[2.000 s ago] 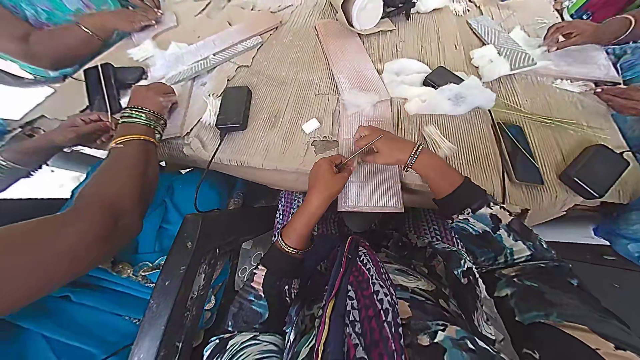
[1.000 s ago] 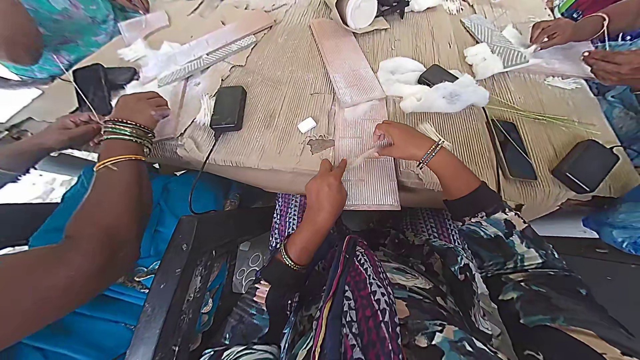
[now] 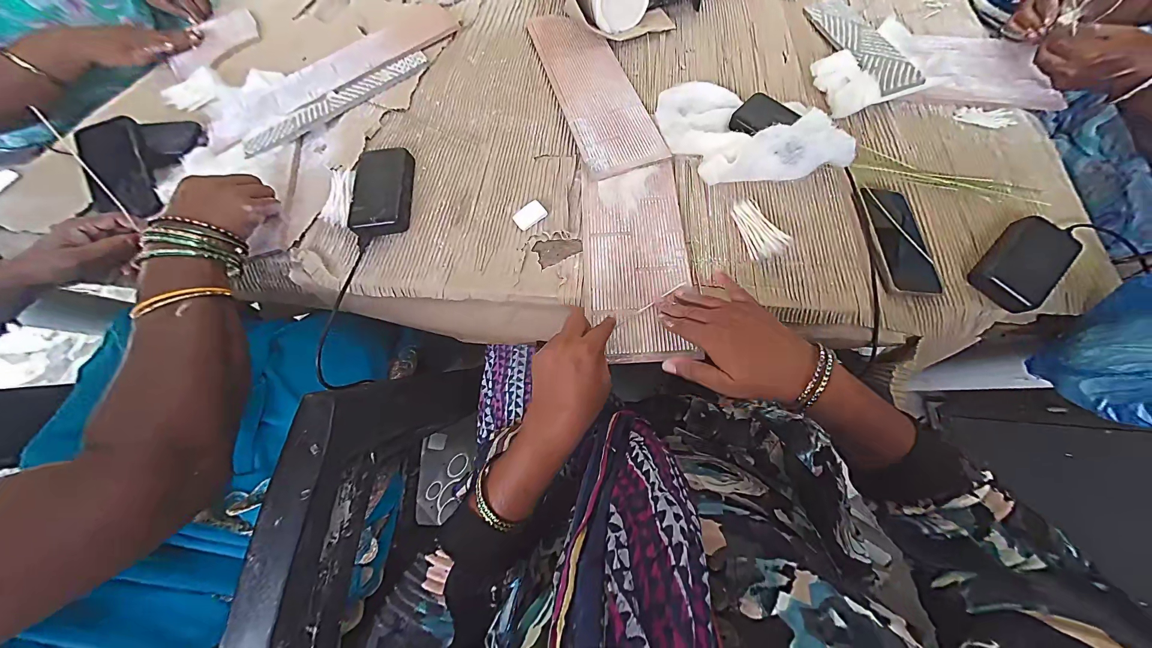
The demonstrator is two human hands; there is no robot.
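My left hand (image 3: 573, 364) pinches one end of a thin pale stick (image 3: 661, 300) between thumb and forefinger, over the near end of a pinkish ribbed strip (image 3: 637, 234). My right hand (image 3: 742, 337) lies palm down with fingers spread, its fingertips at the stick's other end by the strip's right edge. A second pinkish ribbed strip (image 3: 598, 94) overlaps the far end of the first. Right of the strips are a bundle of short white sticks (image 3: 760, 229) and white cotton wool (image 3: 778, 148). A small white block (image 3: 530, 215) lies to the left.
Corrugated cardboard (image 3: 468, 180) covers the table. A black box with a cable (image 3: 381, 192) stands left; a phone (image 3: 902, 241) and another black box (image 3: 1024, 263) lie right. A co-worker's bangled arm (image 3: 180, 360) reaches in at left; other people's hands work at both upper corners.
My right hand has gone from a raised pinch to lying flat with spread fingers at the strip. My left hand stays near the strip's near end. The co-worker's bangled hand at left has shifted slightly.
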